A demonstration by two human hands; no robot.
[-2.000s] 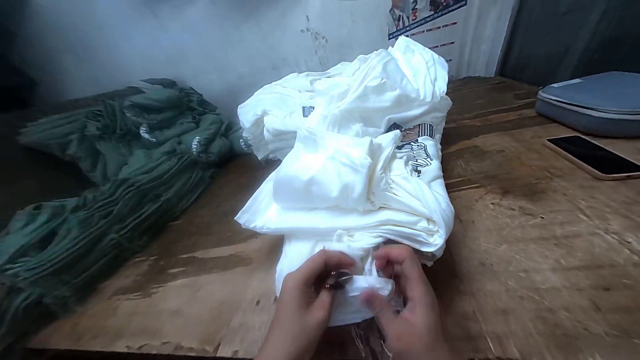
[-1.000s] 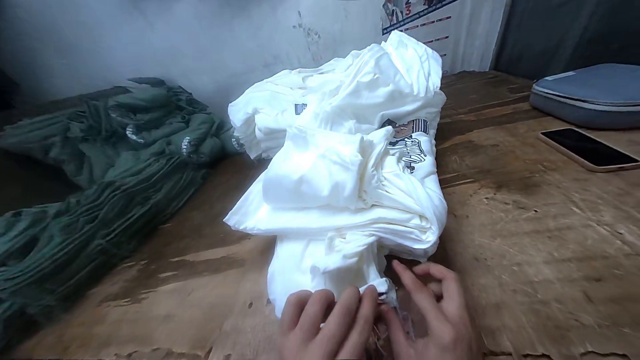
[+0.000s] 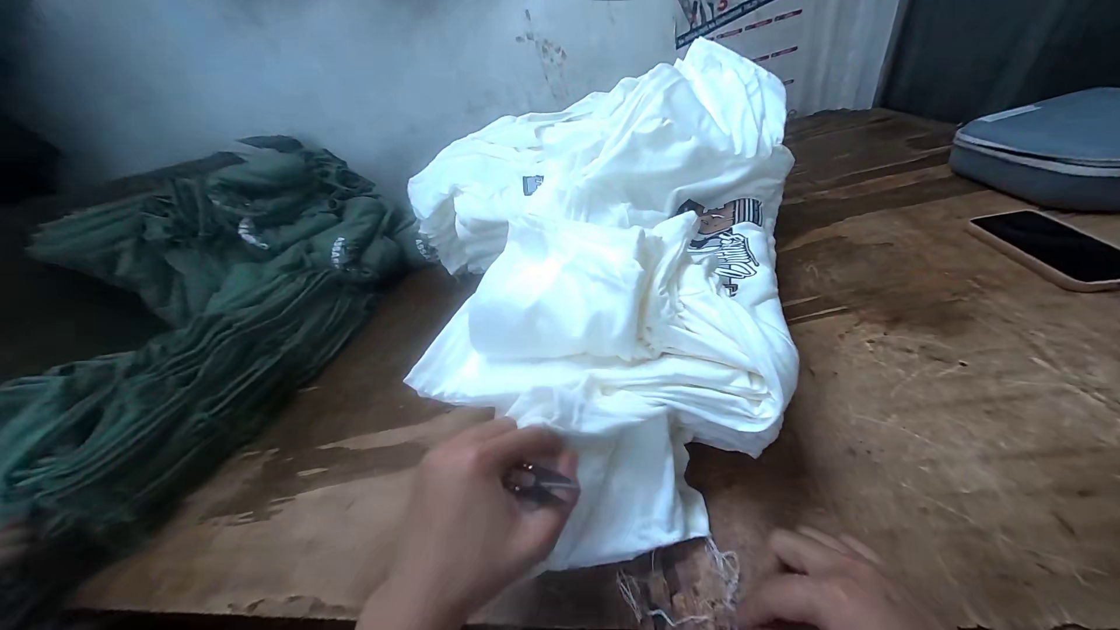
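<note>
White printed T-shirts [image 3: 612, 289] lie folded and heaped in a pile on the wooden table. My left hand [image 3: 490, 499] is at the near left side of the pile, closed around a small pointed metal tool [image 3: 541, 483], which looks like thread snips; the fingers partly hide it. Below the hand hangs a white cloth end [image 3: 630, 499] of the pile. My right hand [image 3: 822, 582], blurred, is low at the right near the table's front edge, fingers bent, apart from the shirts. Whether it holds anything cannot be seen. Loose white threads [image 3: 678, 595] lie between the hands.
Dark green garments [image 3: 262, 350] are heaped on the left. At the right are a smartphone [image 3: 1050, 249] and a grey zipped case [image 3: 1041, 149]. The wooden table [image 3: 945, 420] runs back to a wall bearing a printed poster [image 3: 752, 35].
My hands were together at the near end of the white cloth; now they are apart. The left has moved up and left to the pile's side, the right away to the right.
</note>
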